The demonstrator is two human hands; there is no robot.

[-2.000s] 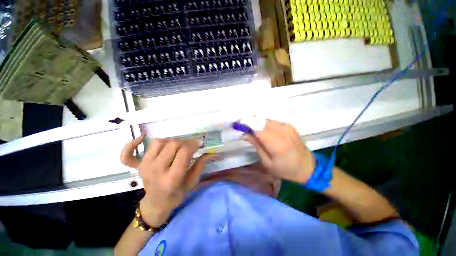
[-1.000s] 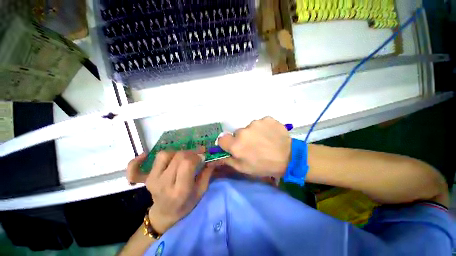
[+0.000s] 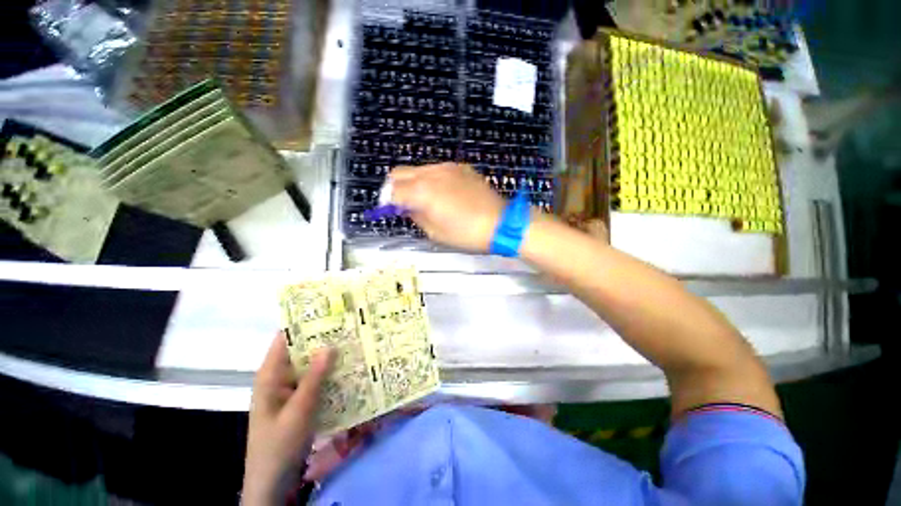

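Observation:
My left hand holds a cream printed circuit board by its left side, with the printed face up and a seam down its middle. My right hand is over the near left part of the clear blister tray of black leaded parts. It holds a purple tool whose end shows at the fingertips. Whether it also grips a black part cannot be seen. A bright blue wrist strap is on my right wrist.
A cardboard box of yellow parts stands right of the blister tray. Boards stand on edge in a rack at the left. A populated board, a tray of copper-coloured parts and a plastic bag lie farther left. Pale line rails cross the near edge.
My right hand has left the board and moved forward to the blister tray. The board has turned from its green side to its cream face and is held by my left hand alone.

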